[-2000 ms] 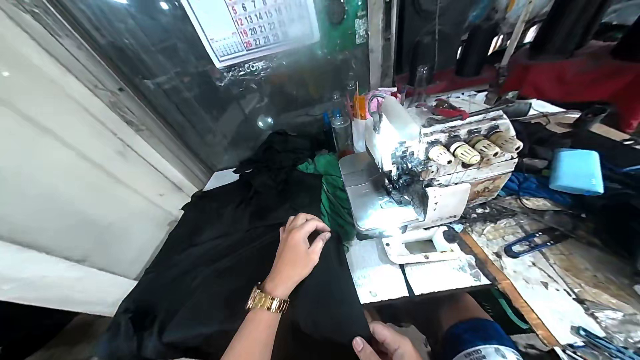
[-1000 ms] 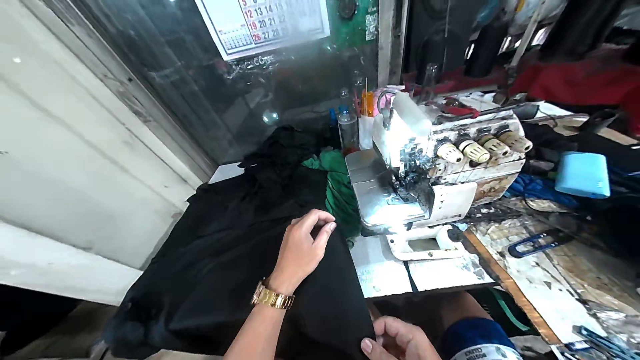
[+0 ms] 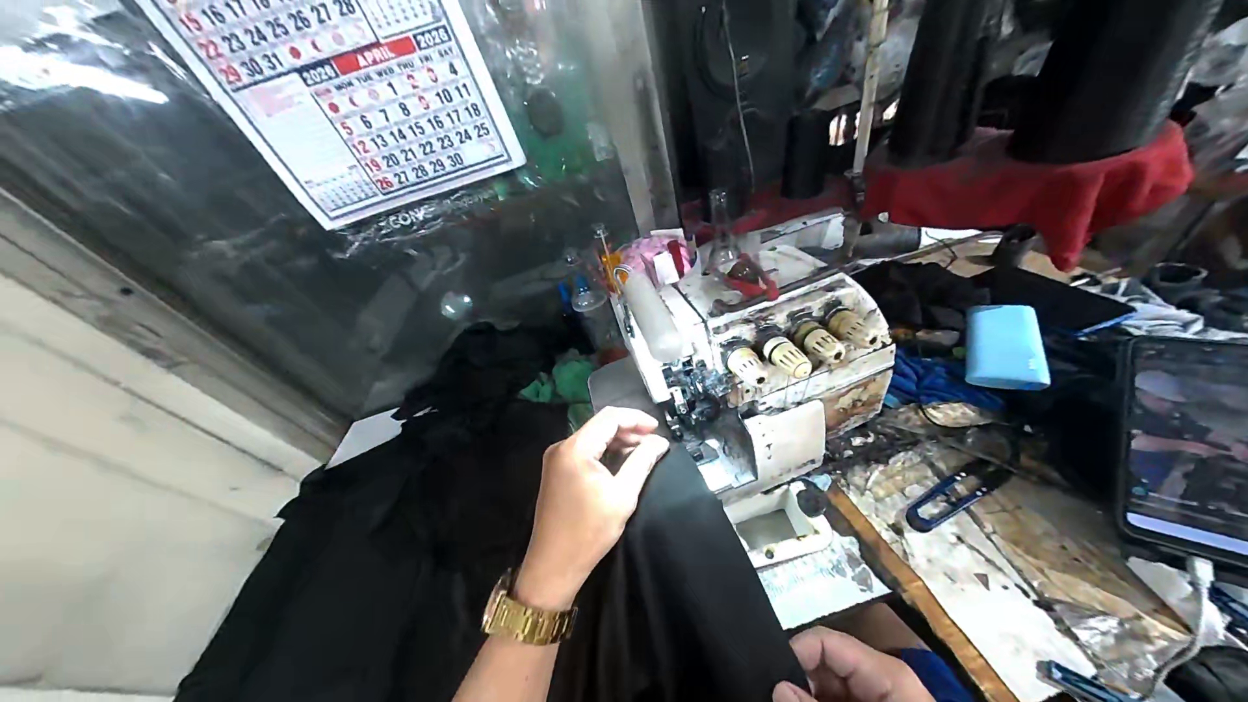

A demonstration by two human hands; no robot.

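Black fabric [image 3: 390,546] drapes over the left of the table and runs up to the overlock sewing machine [image 3: 780,341]. My left hand [image 3: 595,487], with a gold-coloured wristwatch [image 3: 528,619] on its wrist, pinches the upper part of the cloth's right edge, just left of the presser foot [image 3: 707,453]. At the bottom of the view my right hand [image 3: 843,668] holds the same edge lower down, partly cut off by the frame. Green cloth [image 3: 565,382] lies behind the black fabric, beside the machine's plate.
Blue-handled thread snips [image 3: 960,495] lie on the worn table at right, near a light blue power bank [image 3: 1007,346] and a lit tablet [image 3: 1185,439]. A calendar [image 3: 390,107] hangs behind. Black thread cones [image 3: 1092,78] stand over red cloth [image 3: 1033,190].
My left hand has moved with the fabric edge up to the machine's presser foot. My right hand still holds the lower edge. The view has shifted and come nearer to the machine.
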